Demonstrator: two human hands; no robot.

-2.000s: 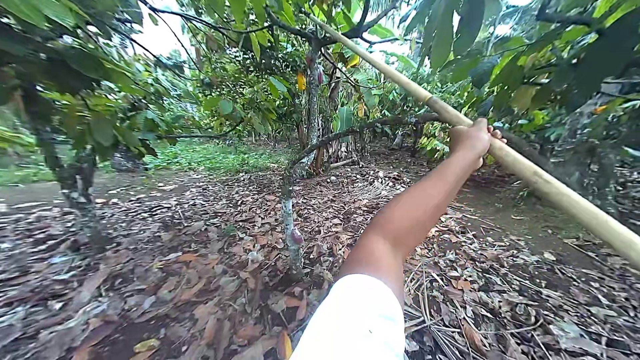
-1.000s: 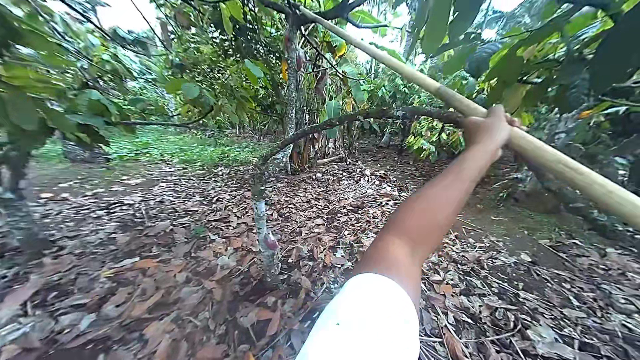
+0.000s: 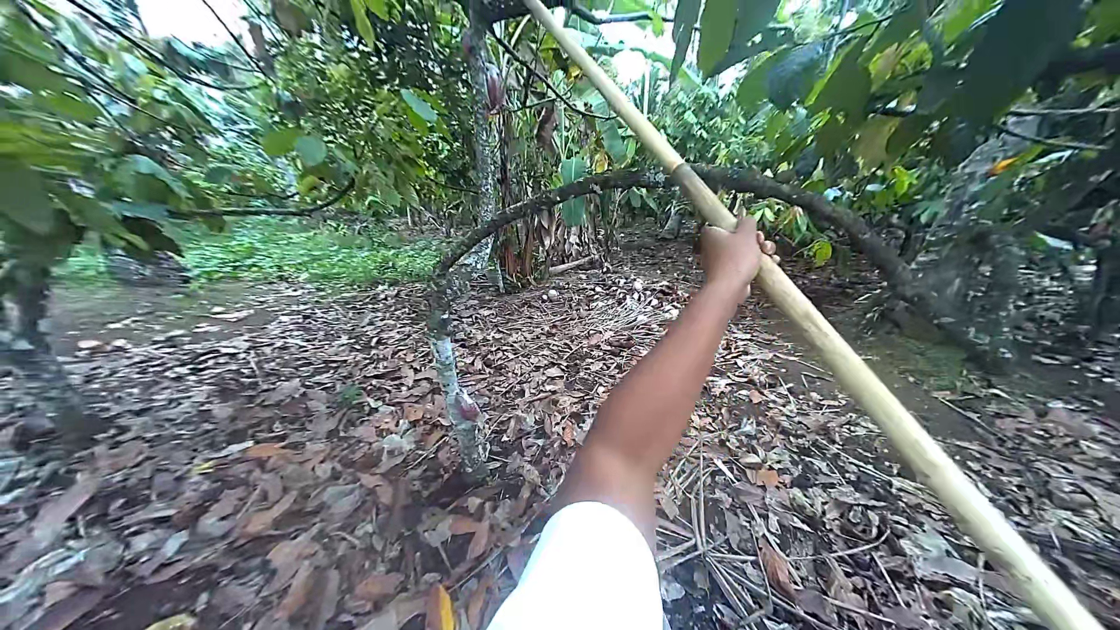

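Observation:
My left hand [image 3: 733, 254] is closed around a long pale wooden or bamboo pole [image 3: 831, 350], with the arm stretched forward out of a white sleeve. From the lower right corner the pole slants to the top of the view, where its far end is hidden or cut off. Just above the hand it passes in front of an arched, dark branch [image 3: 604, 182]; contact cannot be told. My right hand is out of view. A small reddish pod [image 3: 468, 408] hangs on the slim, pale trunk [image 3: 448, 376] left of my arm, and another reddish pod [image 3: 496, 90] on a trunk farther back.
Dry brown leaves [image 3: 350, 490] cover the ground. Another trunk [image 3: 39, 350] stands at the left, and a taller lichen-spotted trunk [image 3: 484, 131] behind the arched branch. Large leaves [image 3: 744, 35] hang overhead at the right. Low green plants [image 3: 306, 254] grow farther back.
The pole now slants more steeply, and my left hand on it sits lower and nearer the middle of the view. The hand has stayed closed around the pole.

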